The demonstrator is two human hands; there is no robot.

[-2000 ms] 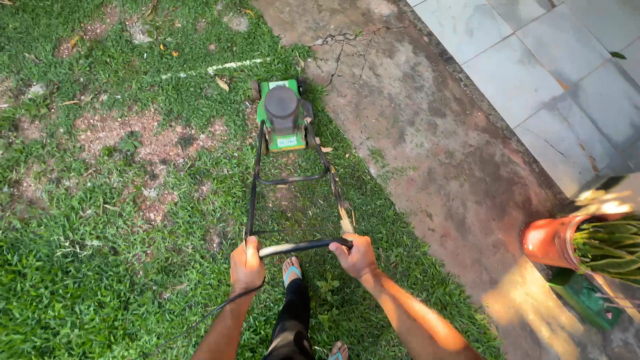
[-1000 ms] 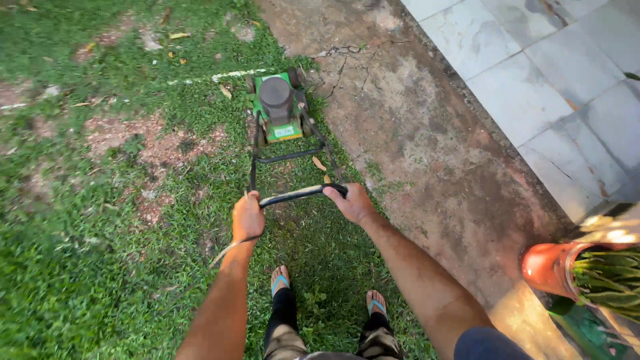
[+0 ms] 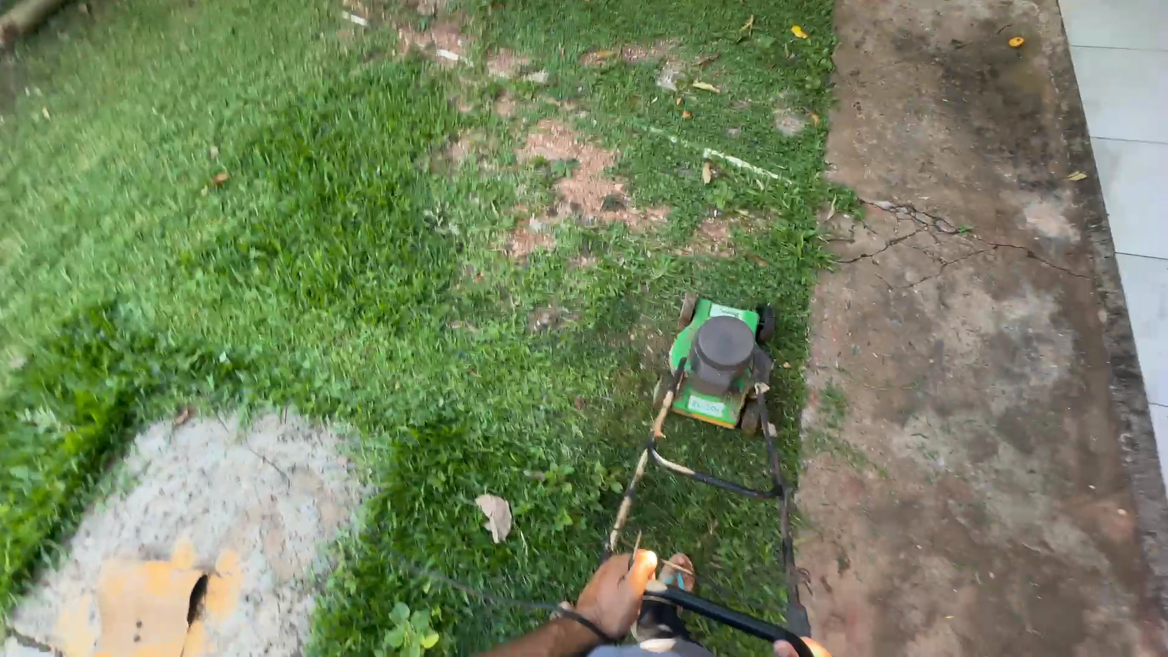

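Observation:
A green lawn mower [image 3: 716, 365] with a dark round motor cover stands on the grass beside the concrete strip. Its black tubular handle [image 3: 730, 620] reaches back toward me. My left hand [image 3: 616, 593] is closed around the handle's left end, and a dark cable [image 3: 484, 593] runs from there across the grass to the left. Only a small part of my right hand [image 3: 796, 648] shows, at the bottom edge on the right end of the handle bar. One sandaled foot [image 3: 677, 572] is visible just beyond the bar.
Along the mower's right side runs a cracked concrete strip [image 3: 949, 383], with pale tiles [image 3: 1127, 201] beyond it. A rough concrete slab [image 3: 246, 484] with an orange-stained patch lies at lower left. A dry leaf [image 3: 495, 516] rests on the grass, and a white line [image 3: 744, 164] crosses it ahead.
The view has swung left, bringing in the concrete slab; the potted plant is out of view. The mower has come back toward me, farther from the white line. Both hands stay on the handle.

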